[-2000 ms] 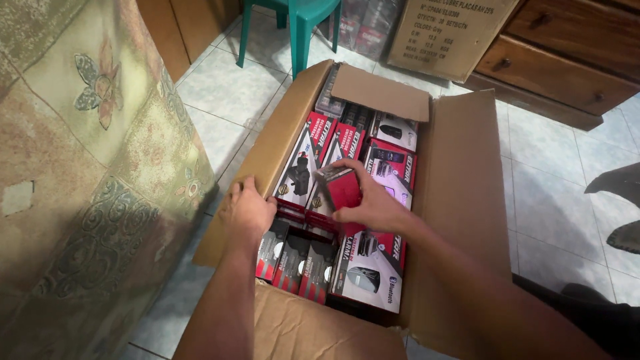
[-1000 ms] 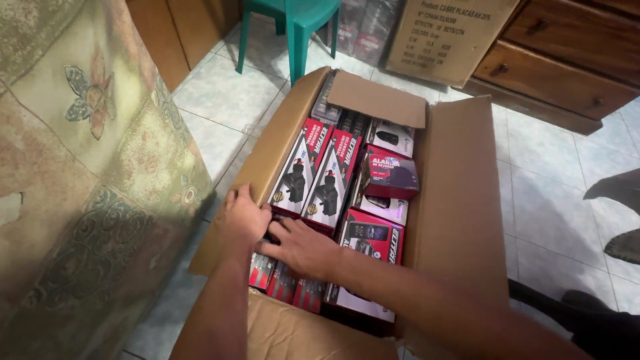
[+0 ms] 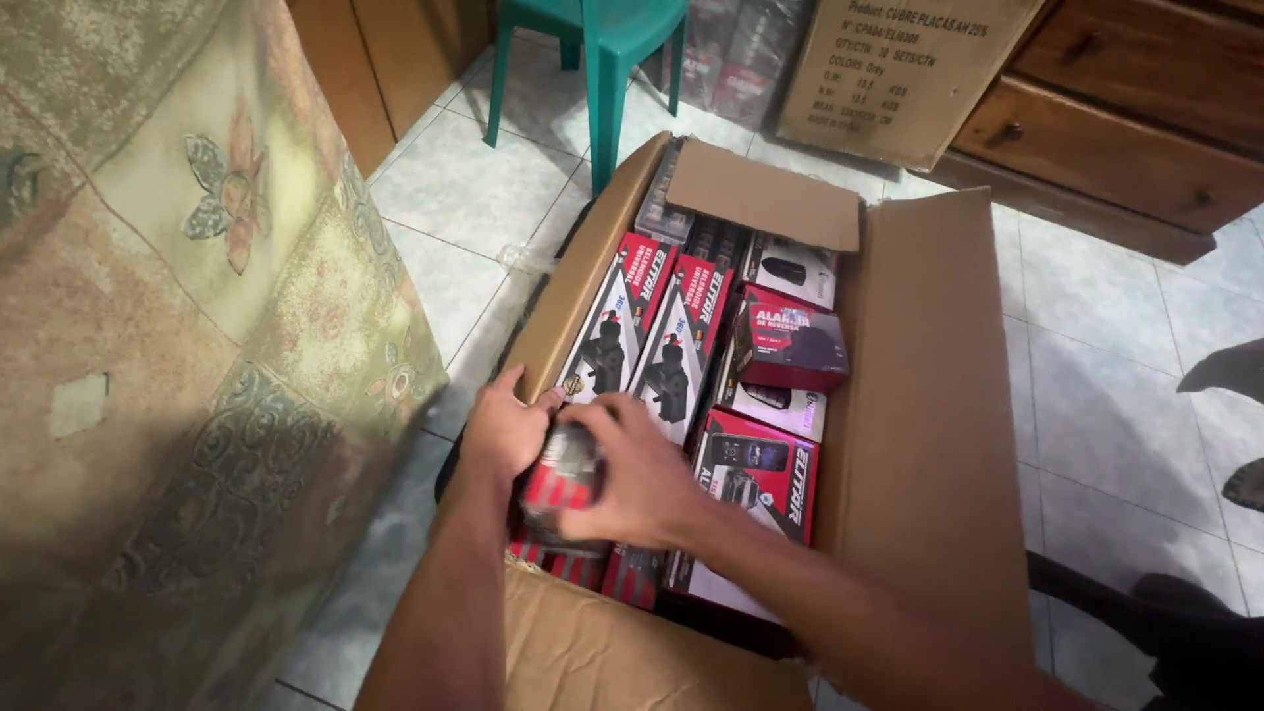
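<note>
A large open cardboard carton (image 3: 923, 395) is packed with small retail boxes. My right hand (image 3: 637, 469) grips a small red and grey box (image 3: 561, 484), blurred, above the carton's near left part. Against the carton's left wall rests my left hand (image 3: 509, 425), close beside that box; whether it touches the box is unclear. Two long white and red solenoid boxes (image 3: 600, 346) lie side by side just beyond my hands. A dark red reverse-alarm box (image 3: 790, 341) lies on white boxes at the right. Nearer stands a red and white alarm box (image 3: 755, 464). More red and grey boxes (image 3: 632, 576) sit below my right hand.
Carton flaps (image 3: 770, 193) stick out around the opening. A green plastic chair (image 3: 612, 49) stands beyond it, near another cardboard box (image 3: 889, 79) and a wooden drawer unit (image 3: 1106, 138). Patterned fabric (image 3: 197, 346) hangs at the left. Dark objects, partly seen, lie at the right edge.
The dark red box, in my right hand two seconds ago, now lies on the right-hand boxes. My right hand, reaching into the near left part a second ago, now holds a red and grey box.
</note>
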